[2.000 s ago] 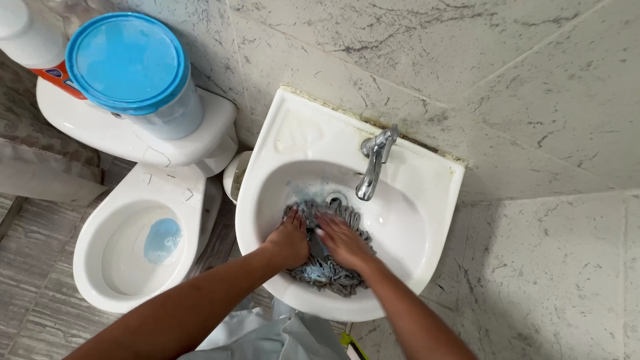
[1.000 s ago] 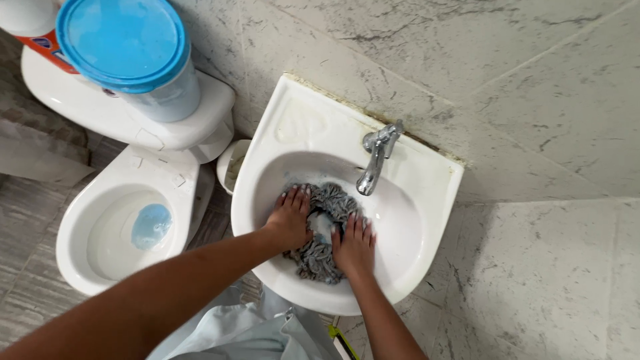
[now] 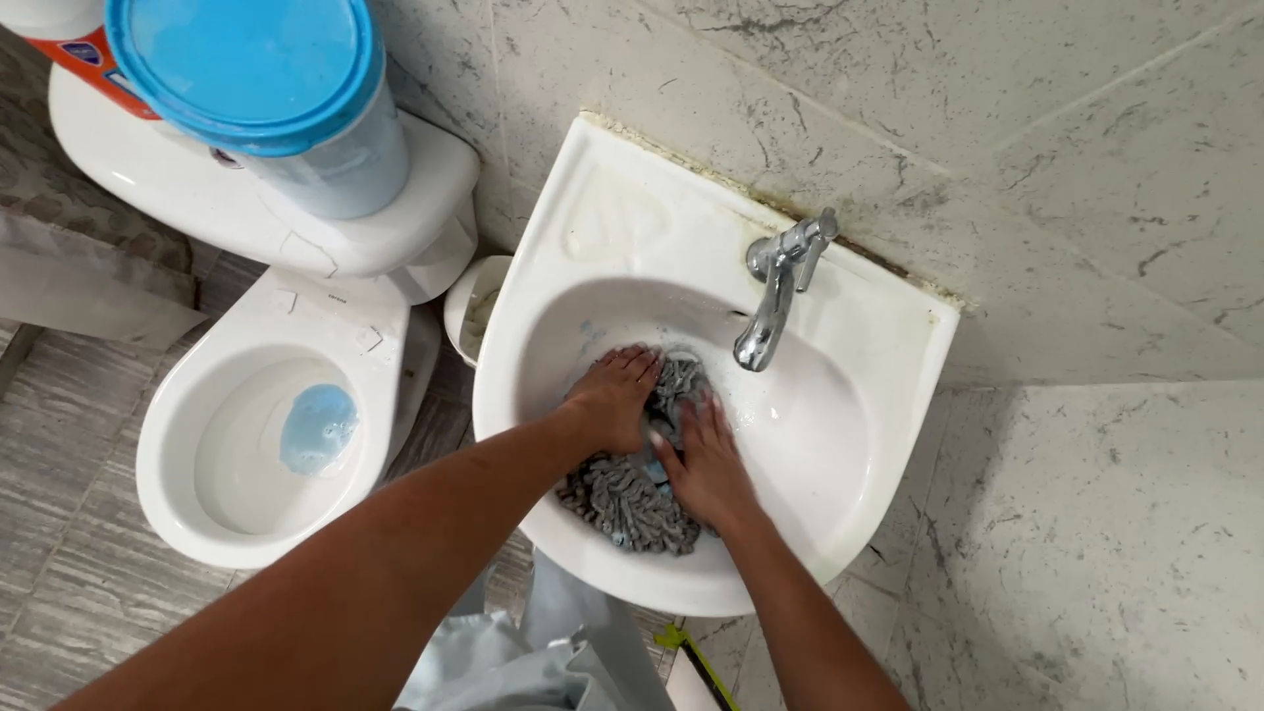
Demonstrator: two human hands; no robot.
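Observation:
A wet grey string mop head lies in the left part of the white ceramic sink, with bluish suds on it. My left hand presses on its upper left side, the fingers pointing up and right. Against its right side rests my right hand, fingers slightly spread. Between the two hands a bluish-grey middle of the mop head shows. The chrome faucet is above and right of my hands, and no water stream is visible from it.
Left of the sink stands a white toilet with blue liquid in its bowl. A tub with a blue lid and an orange-labelled container sit on its tank. A small white bin is between toilet and sink. A green-edged tool is below the sink.
My hands were apart on either side of the mop head a second ago; now they are closer together, both higher on it. More of its strands show below them.

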